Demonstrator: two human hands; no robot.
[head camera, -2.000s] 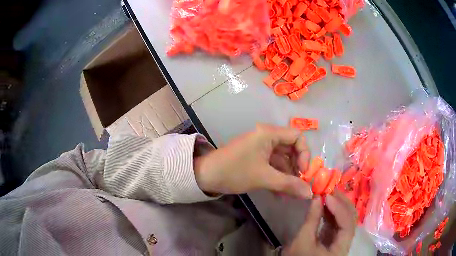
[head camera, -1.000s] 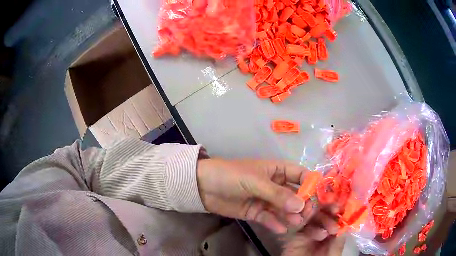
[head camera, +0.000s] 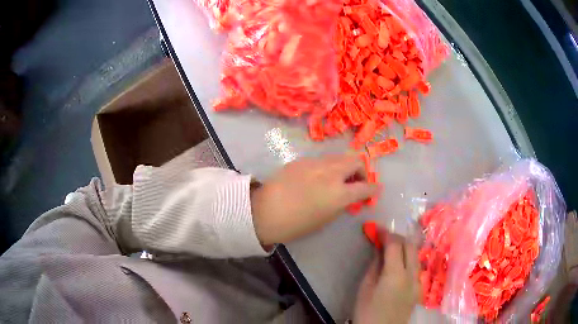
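Note:
Bright orange plastic parts lie in a loose pile (head camera: 380, 63) on the pale grey tabletop (head camera: 469, 126). My left hand (head camera: 310, 196), slightly blurred, is below the pile's lower edge, with its fingers curled on a few orange parts (head camera: 356, 207). My right hand (head camera: 390, 278) is low in the picture, cut off by the bottom edge. An orange part (head camera: 372, 233) is at its fingertips, partly hidden by them. An open clear bag of orange parts (head camera: 507, 253) stands just right of my right hand.
A large clear bag of orange parts (head camera: 279, 63) lies at the upper left of the table. An open brown carton (head camera: 149, 133) is on the floor at left. A dark green surface (head camera: 539, 95) is beyond the table's right edge. A blurred skin-toned shape shows at the right edge.
My hands have moved apart from the parts held together beside the bag. My left hand has moved up towards the pile. The pile and large bag appear lower in the picture.

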